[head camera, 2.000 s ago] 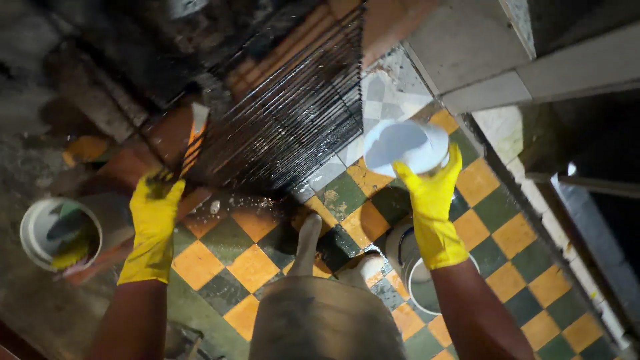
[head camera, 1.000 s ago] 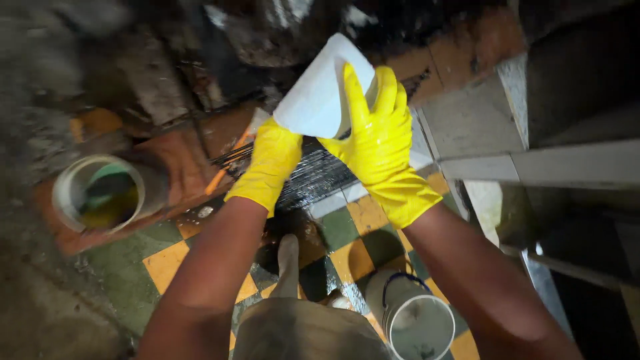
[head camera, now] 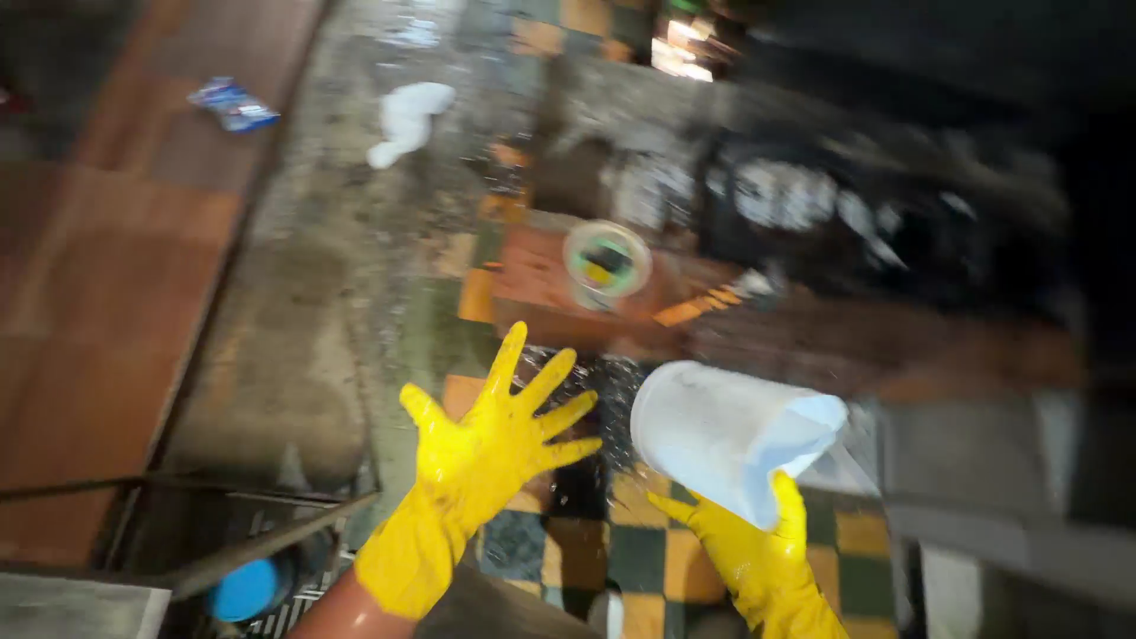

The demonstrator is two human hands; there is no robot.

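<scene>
My left hand, in a yellow rubber glove, is spread with all its fingers apart and holds nothing. To its right my right hand, gloved the same way, grips a white plastic container by its cut, uneven rim. The container lies tilted, its closed end toward the left hand. Beyond both hands a round tub with something green and yellow inside stands on a reddish ledge. An orange-handled tool, blurred, lies right of the tub.
Wet checkered floor tiles lie below the hands. A white cloth-like piece and a blue wrapper lie at the upper left. At the lower left are a metal frame and a blue round object.
My left hand has let go of the white container and moved away from it with spread fingers. The right hand still holds it. The view has swung to the left.
</scene>
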